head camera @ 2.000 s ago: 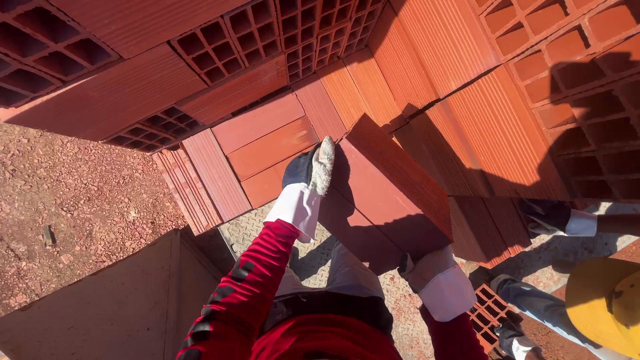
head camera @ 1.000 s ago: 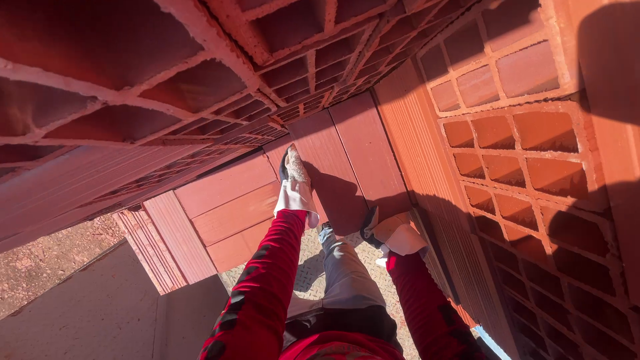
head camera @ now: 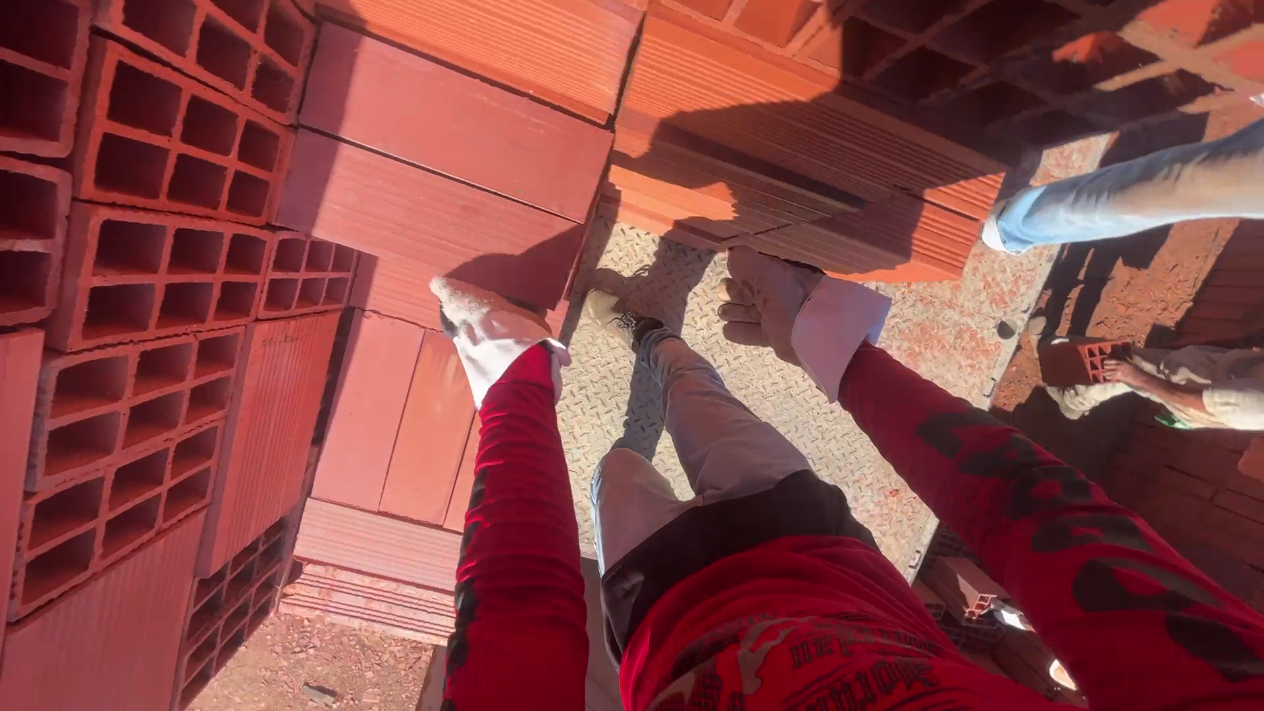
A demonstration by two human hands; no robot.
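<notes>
My left hand (head camera: 494,321), in a pale work glove, rests at the near end of a hollow clay brick (head camera: 434,212) on the stack; its fingertips are partly in shade, and I cannot tell whether they grip it. Beyond that brick lies another flat one (head camera: 459,118). My right hand (head camera: 770,301), also gloved, is over the metal floor, close to the edge of a row of ribbed clay bricks (head camera: 790,207). Its fingers are curled apart, with nothing seen in them.
A wall of stacked hollow bricks (head camera: 178,252) rises on the left. Diamond-plate metal flooring (head camera: 810,434) lies under my feet. At the right are a person's jeans-clad leg (head camera: 1136,193) and another person's hand (head camera: 1136,375) holding a hollow brick (head camera: 1081,360).
Two seconds ago my hands held a pair of bricks between them; now they are farther apart, with no brick between them. The view has swung strongly.
</notes>
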